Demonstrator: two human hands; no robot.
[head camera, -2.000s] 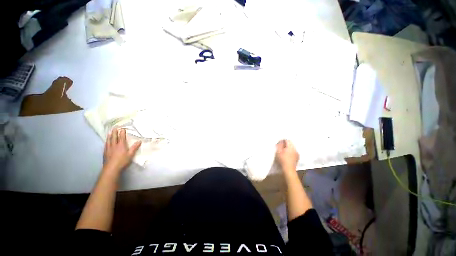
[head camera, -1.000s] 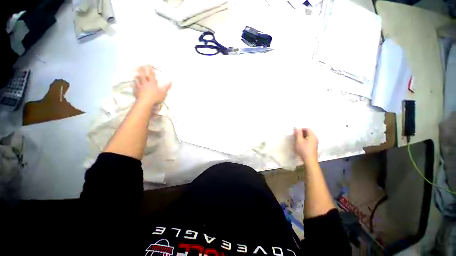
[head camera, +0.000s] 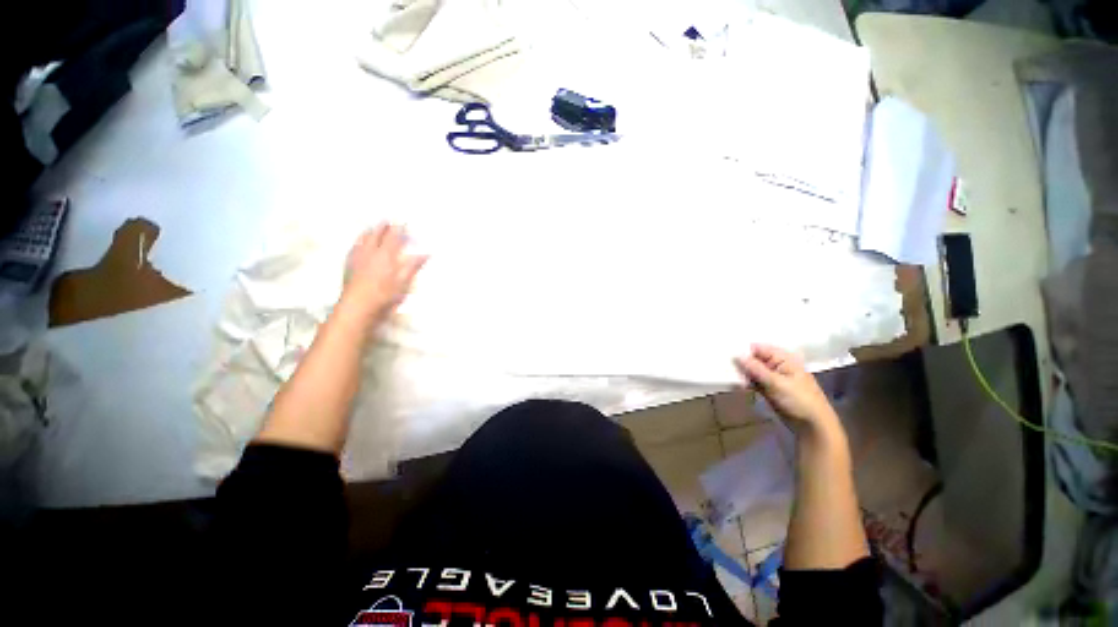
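Observation:
Cream fabric (head camera: 276, 331) lies wrinkled at the left front of the white table and runs right along the front edge, where the glare nearly hides it. My left hand (head camera: 383, 272) lies flat on the cloth with its fingers apart. My right hand (head camera: 775, 375) pinches the fabric's edge at the table's front, right of my body. Shears (head camera: 490, 132) with dark handles lie farther back, blades pointing right. A black block, perhaps a stapler (head camera: 582, 112), lies just behind the blades.
A brown card piece (head camera: 119, 276) and a calculator (head camera: 33, 241) lie at left. Folded cream scraps (head camera: 454, 49) lie at the far side. White paper (head camera: 901, 184) and a black phone-like device (head camera: 960, 276) with a yellow-green cable are at right. Dark cloth (head camera: 92, 74) is upper left.
The cloth has been spread from a bunch near my left hand to a straighter edge along the front. My left hand moved forward, then slightly back. My right hand moved a little right, still pinching.

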